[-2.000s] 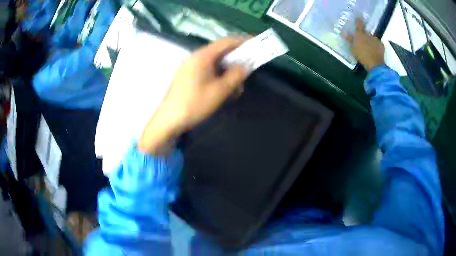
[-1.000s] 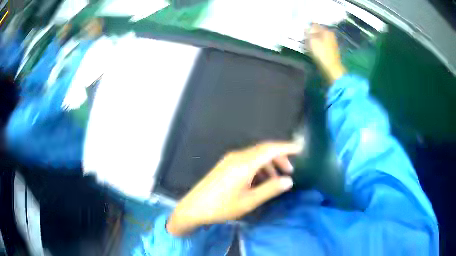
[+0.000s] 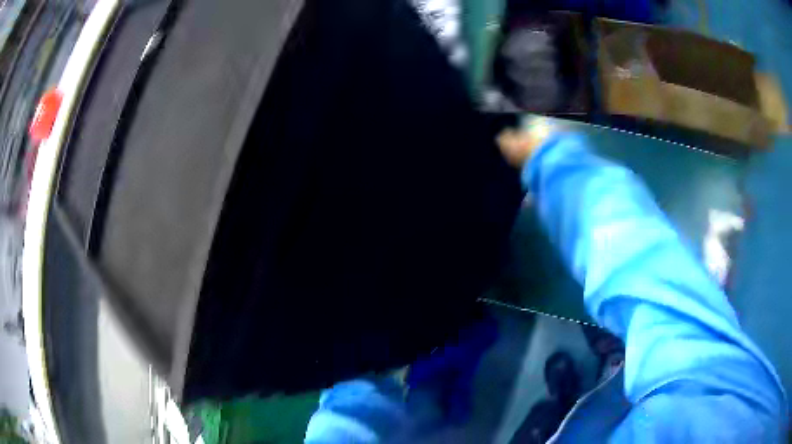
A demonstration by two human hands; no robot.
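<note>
A large black tray (image 3: 347,199) fills the middle of the view, tilted, its underside or side too dark to show detail. A grey tray surface (image 3: 182,147) lies along its left side; I cannot tell whether both belong to one tray or a stack. My right hand (image 3: 518,144) is at the black tray's right edge, small and blurred, with its fingers closed on that edge. Only my left sleeve shows at the bottom centre; the left hand is hidden behind the tray.
An open brown carton (image 3: 686,87) stands on the blue-green floor at the upper right, beside a dark box (image 3: 540,65). A pale curved rail (image 3: 36,251) and a red object (image 3: 45,113) are at the far left. Dark shoes show at the bottom.
The view has swung away from the bench and retail boxes to the floor side. The black tray now looms large and tilted. My right hand has moved onto its edge; my left hand has disappeared from view.
</note>
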